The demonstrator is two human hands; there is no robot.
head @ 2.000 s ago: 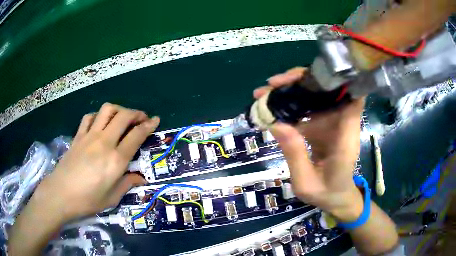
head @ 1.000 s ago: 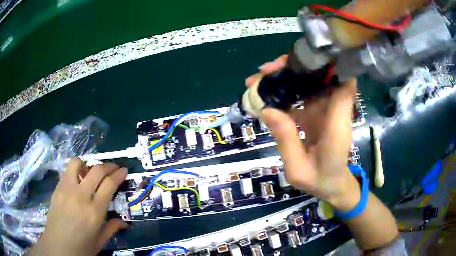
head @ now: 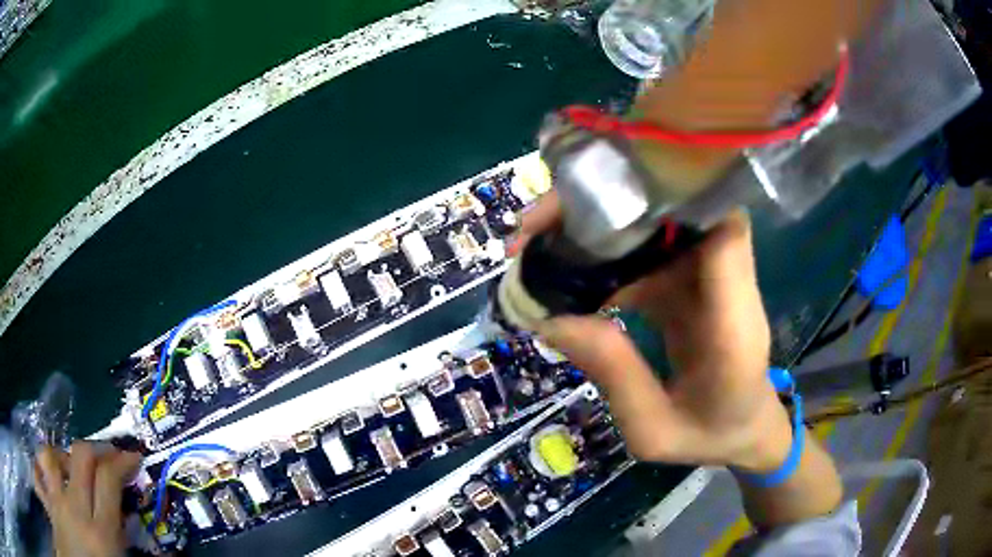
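Observation:
Three open power strips lie side by side at a slant. My right hand (head: 680, 348) grips the suspended dispenser (head: 577, 267) by its black grip. Its pale tip is over the right part of the middle strip (head: 364, 435); whether it touches is unclear. The upper strip (head: 326, 294) has blue and yellow-green wires at its left end and a yellow lump at its right end. The lower strip (head: 479, 511) is cut off by the bottom edge. My left hand (head: 87, 495) is at the left end of the middle strip, partly cut off; what its fingers hold is unclear.
Clear plastic bagging (head: 44, 408) lies at the far left. A pale worn edge (head: 218, 98) separates the bench from the green conveyor (head: 131, 65). A clear round container (head: 642, 38) stands at the top. A white curved frame (head: 919, 490), cables and yellow floor lines show at the right.
The view has shifted, and the strips now lie more steeply. The dispenser tip has moved from the upper strip's wired part to the middle strip's right part. My left hand is farther left.

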